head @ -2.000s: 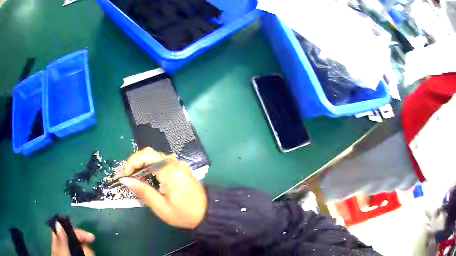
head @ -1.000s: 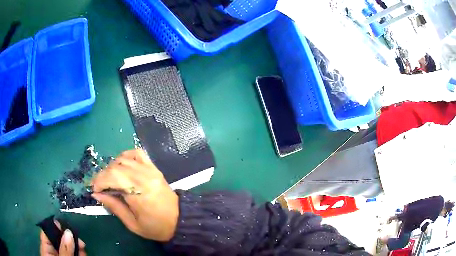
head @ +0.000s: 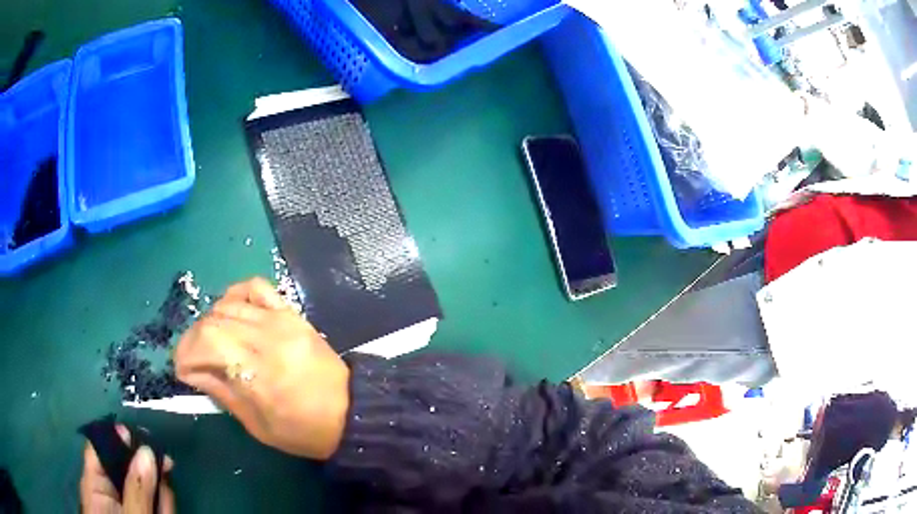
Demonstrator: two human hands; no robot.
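Note:
My left hand, cut off by the lower edge, holds a small black workpiece with a flared end pointing up. My right hand is over the right part of a heap of loose black and white bits, fingers curled together; the tweezers are hidden behind the fingers. A white plastic strip lies along the heap's lower edge, its right end under my hand. A black sheet with rows of tiny grey-silver pieces lies beyond my right hand.
Two small blue bins stand at the left, one holding black parts. Large blue baskets stand at the back, the right one with clear plastic bags. A smartphone lies beside it. A person in red and white is at the right.
My right hand has moved left from the sheet's lower end over the heap, and the tweezers have gone out of sight. My left hand still holds the black workpiece. The camera view has shifted.

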